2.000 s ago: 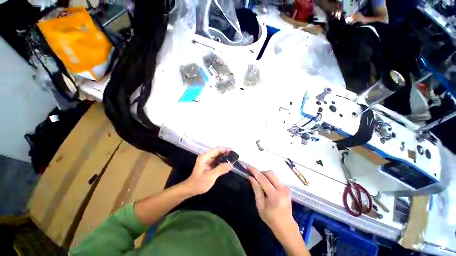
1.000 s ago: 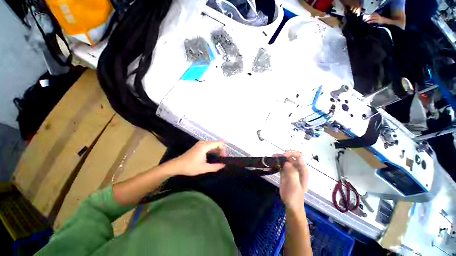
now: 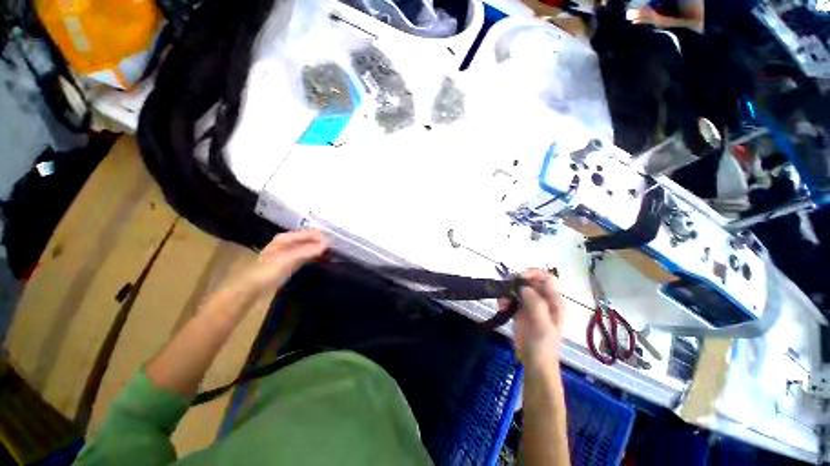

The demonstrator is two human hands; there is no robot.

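A black webbing strap (image 3: 446,282) is stretched between my two hands over the table's front edge. My left hand (image 3: 293,253) holds it at the left with the fingertips. My right hand (image 3: 537,309) holds it at the right, and part of the strap loops back below this hand. A thin dark band also runs down to the left across my green shirt. Any slider or buckle at my right fingertips is too blurred to tell.
The sewing machine (image 3: 655,227) and red-handled scissors (image 3: 610,335) are at the right. Small hardware bags (image 3: 382,88) lie behind the strap. A black strap bundle (image 3: 182,155) hangs at the left. Cardboard boxes (image 3: 91,273) and a blue crate (image 3: 478,400) are below. A person's hand shows at the top.
My left hand has moved left, away from my right hand, and a longer stretch of strap now spans between them. The whole view has shifted slightly.
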